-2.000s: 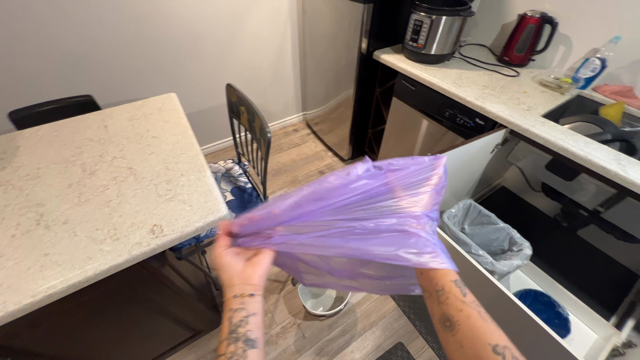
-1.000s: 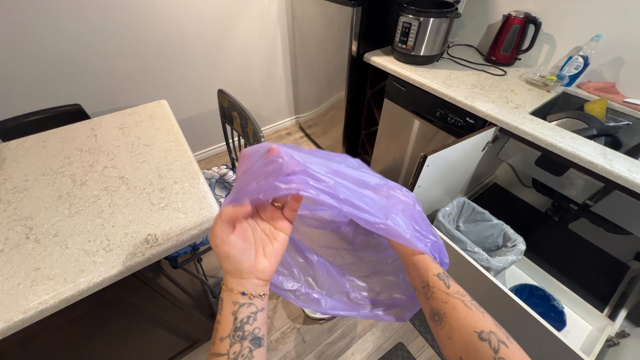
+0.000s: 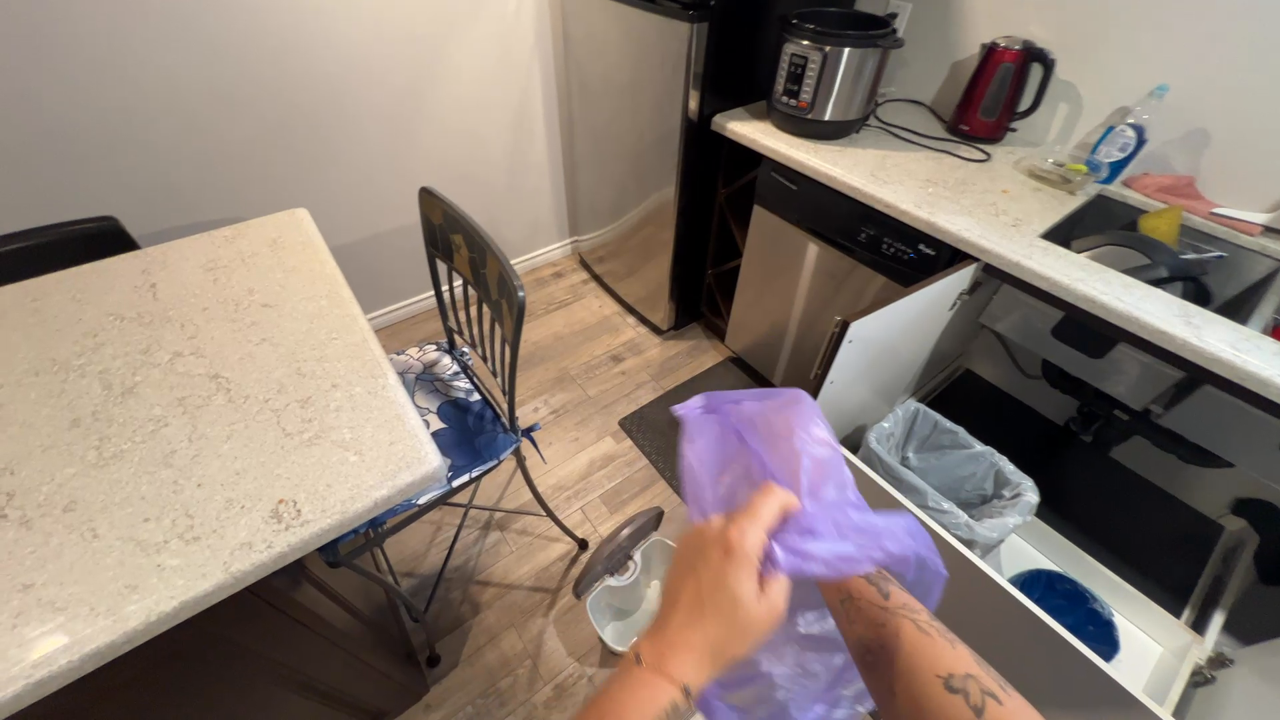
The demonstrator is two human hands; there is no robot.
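A thin purple plastic bag (image 3: 770,440) hangs crumpled around my hands at the lower middle. My left hand (image 3: 728,575) grips a gathered part of it, seen from the back. The purple film covers my right hand, which reaches into or behind the bag; only the tattooed forearm shows, so its fingers are hidden. Below and to the left of the bag, a small white bin (image 3: 625,605) stands on the floor with its grey lid (image 3: 618,550) tipped up. Right of the bag, a bin lined with a grey bag (image 3: 950,475) sits in the pulled-out drawer.
A stone-look table (image 3: 200,430) and a metal chair (image 3: 475,290) with a floral cushion are on the left. The open cabinet door (image 3: 890,340) and drawer project at the right, with a blue round object (image 3: 1065,610) inside. A dark mat (image 3: 680,420) lies before the dishwasher (image 3: 800,290).
The purple bag, spread wide open one second ago, is now bunched around my hands and hangs lower. My left hand has moved right and closed on it. The view has shifted.
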